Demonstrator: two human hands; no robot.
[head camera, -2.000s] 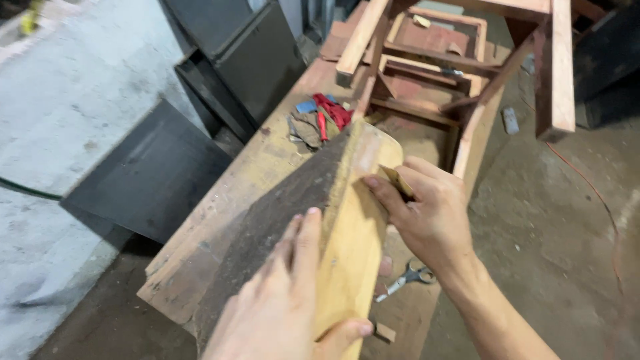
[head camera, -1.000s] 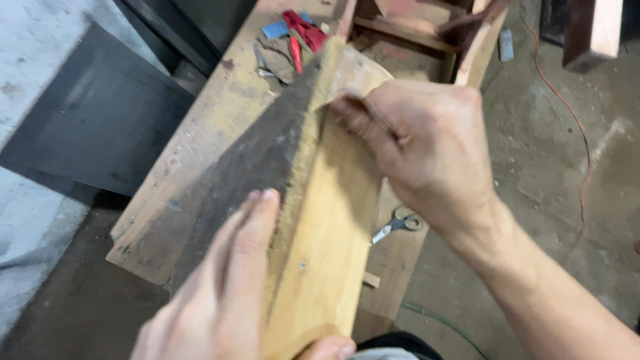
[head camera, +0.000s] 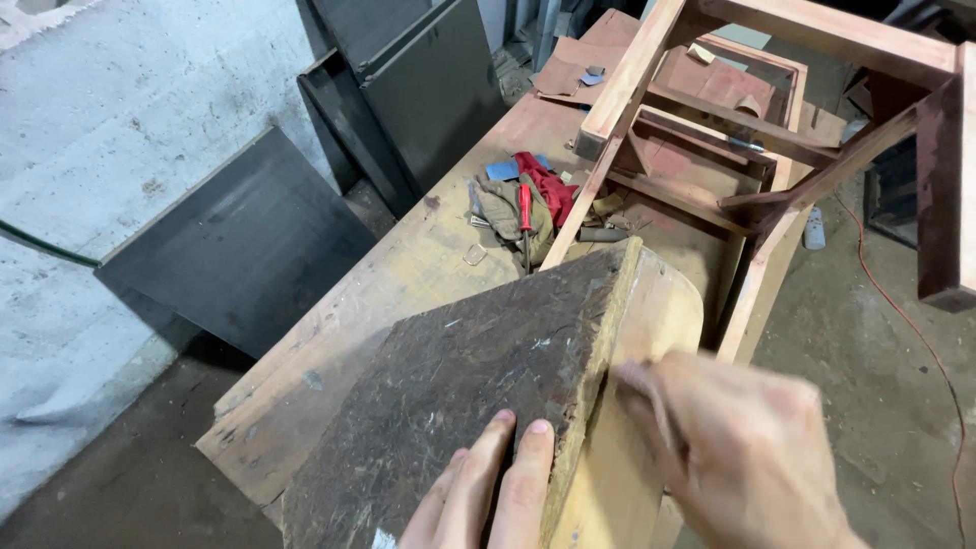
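Observation:
A drawer-like wooden piece, with a dark rough fibrous panel (head camera: 473, 351) and a pale smooth wooden board (head camera: 663, 297) along its right side, stands tilted over the workbench. My left hand (head camera: 488, 488) lies on the dark panel near its ragged edge, fingertips spread against it. My right hand (head camera: 732, 442) is curled at the pale board beside that edge, with thumb and forefinger pinched together. Something thin seems to be between its fingers, but blur and the hand hide what it is.
On the wooden workbench (head camera: 366, 274) beyond lie work gloves (head camera: 499, 210), a red-handled screwdriver (head camera: 525, 210) and a red cloth (head camera: 550, 191). A reddish wooden frame (head camera: 732, 126) stands at the upper right. Dark panels (head camera: 252, 236) lean along the left wall. An orange cable (head camera: 907, 305) crosses the floor.
My right hand has moved down along the pale board, away from its rounded far end. The view has shifted, bringing the wooden frame back into sight.

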